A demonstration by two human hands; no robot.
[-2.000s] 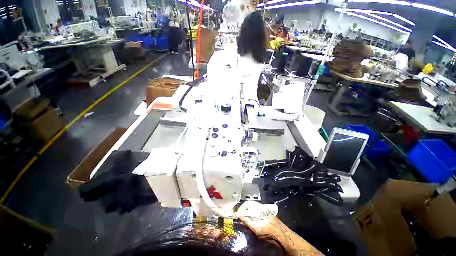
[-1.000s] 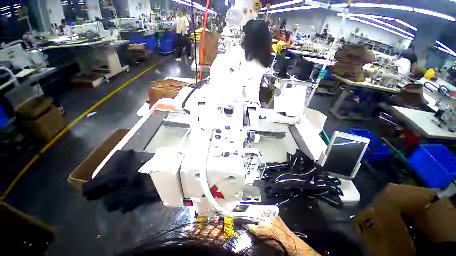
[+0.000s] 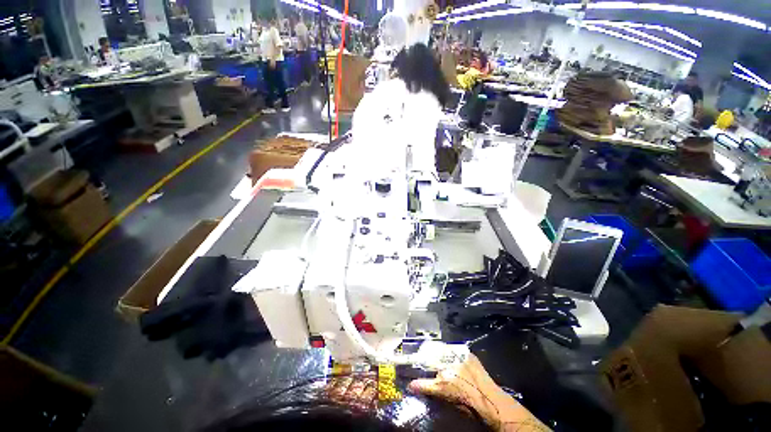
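Observation:
The white sewing machine head (image 3: 359, 304) with a red logo stands at the centre. Below it a yellow block (image 3: 388, 382) shows at the needle area. My right hand (image 3: 463, 390) lies just right of the block, palm down, fingertips pointing left beside it; whether it holds anything cannot be told. My left hand (image 3: 353, 390) is a blurred patch of skin left of the block, mostly hidden behind dark hair; its fingers cannot be made out. Black fabric panels (image 3: 207, 308) lie left of the head. Black strips with pale lines (image 3: 511, 299) lie in a tangle at right.
A control screen (image 3: 581, 260) stands right of the strips. A long narrow carton (image 3: 173, 263) lies against the table's left side. An open cardboard box (image 3: 655, 367) is low right. A person with dark hair (image 3: 420, 76) is behind the machine; another stands in the left aisle.
My right hand has moved slightly up and more of its back and fingers shows beside the yellow block. The fabric piles look unchanged. A person in the aisle has moved left.

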